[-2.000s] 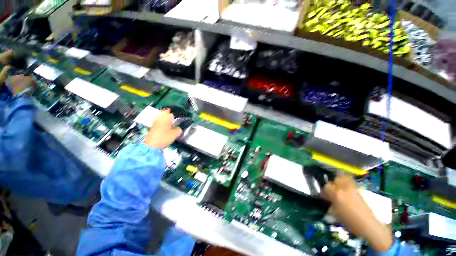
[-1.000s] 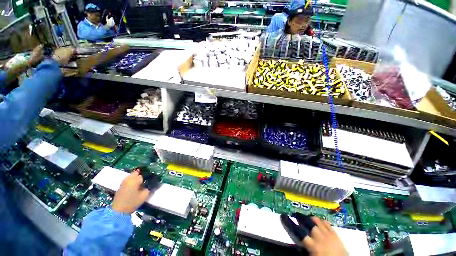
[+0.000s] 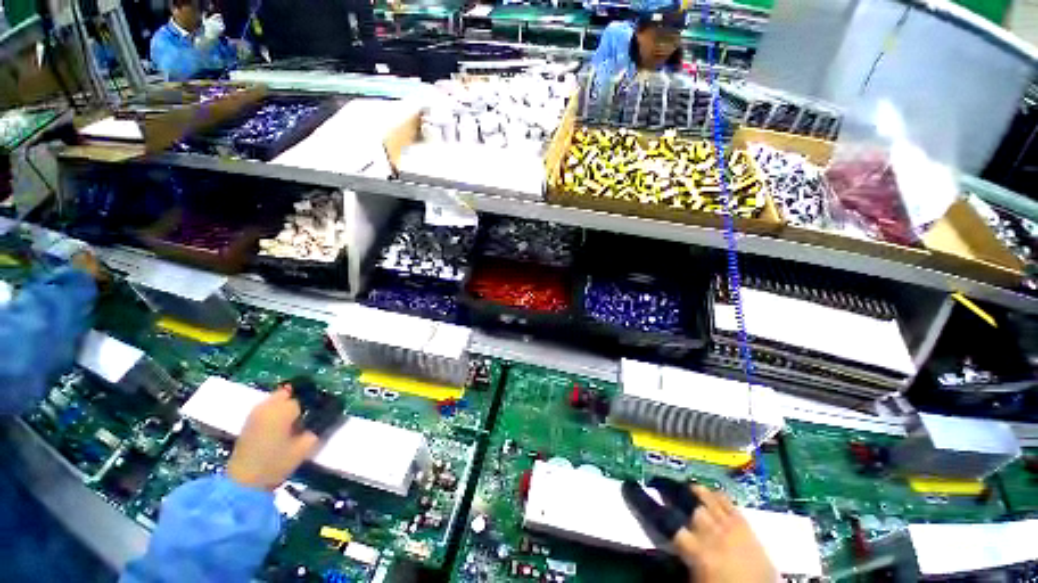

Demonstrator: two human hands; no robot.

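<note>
My left hand (image 3: 271, 442) reaches over a long white heatsink (image 3: 370, 453) on the left green circuit board (image 3: 256, 353), its fingers across the bar. My right hand (image 3: 717, 535) lies across another long heatsink (image 3: 581, 505) on the right board (image 3: 541, 416). Both hands look closed round the bars. Dark pieces or finger covers show at the left fingertips and the right fingers; I cannot tell which. The palms hide parts of the bars. Finned heatsinks with yellow strips (image 3: 692, 448) stand behind the bars.
A two-level shelf (image 3: 489, 196) stands behind the boards, with red (image 3: 518, 294) and blue (image 3: 632, 308) component bins. A blue cord (image 3: 734, 262) hangs in front. Another worker's sleeve (image 3: 46, 342) is at the left edge. Two people are beyond the shelf.
The view has risen since the oldest frame. My hands stay at the long heatsinks. The other worker's arm at the left was raised at the shelf a second ago and is now lowered by the boards.
</note>
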